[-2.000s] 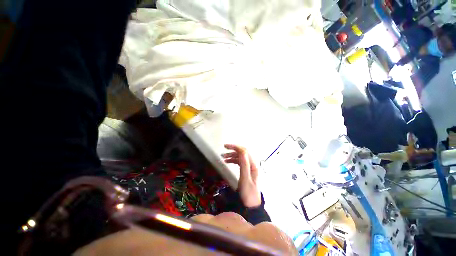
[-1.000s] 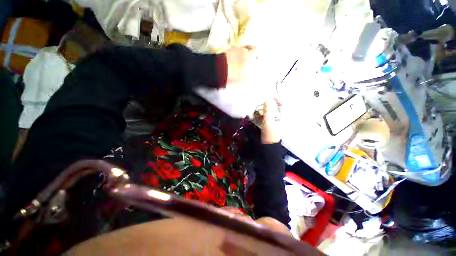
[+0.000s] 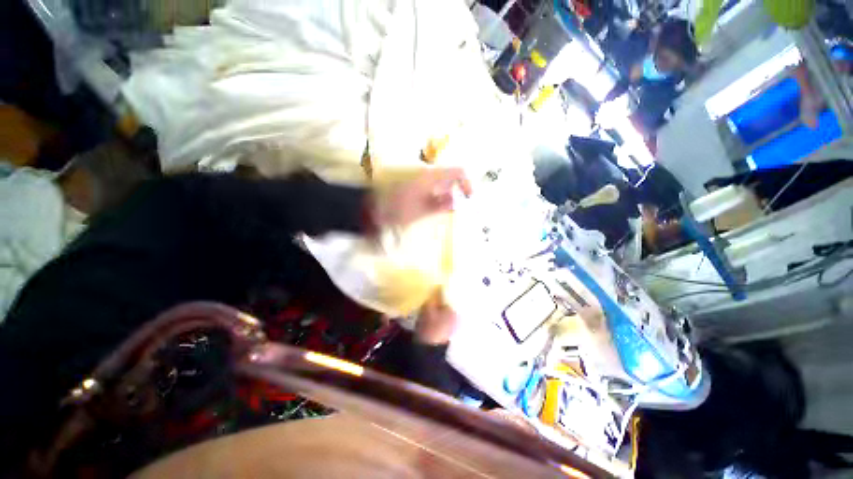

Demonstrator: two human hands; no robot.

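Note:
My left hand (image 3: 419,195), in a black sleeve from the left, is over the table edge and holds a white fabric piece (image 3: 360,271). The hand is blurred and washed out by glare. My right hand (image 3: 436,318) is lower, at the other end of the same piece, with its fingers closed on the edge; details are blurred. The piece spans between both hands above my lap. The white sewing machine (image 3: 622,323) with a blue stripe lies to the right.
A large heap of cream cloth (image 3: 271,84) covers the upper left. A phone (image 3: 529,311) lies near the machine. Blue-handled scissors (image 3: 520,385) and a yellow-orange item (image 3: 552,400) lie in the supply tray. A masked person (image 3: 659,65) is beyond the table. Pink glasses block the lower view.
Two seconds ago my right hand was empty, fingers apart, at the table edge. My left hand and a fabric piece have since come into view, held between both hands. The view has swung.

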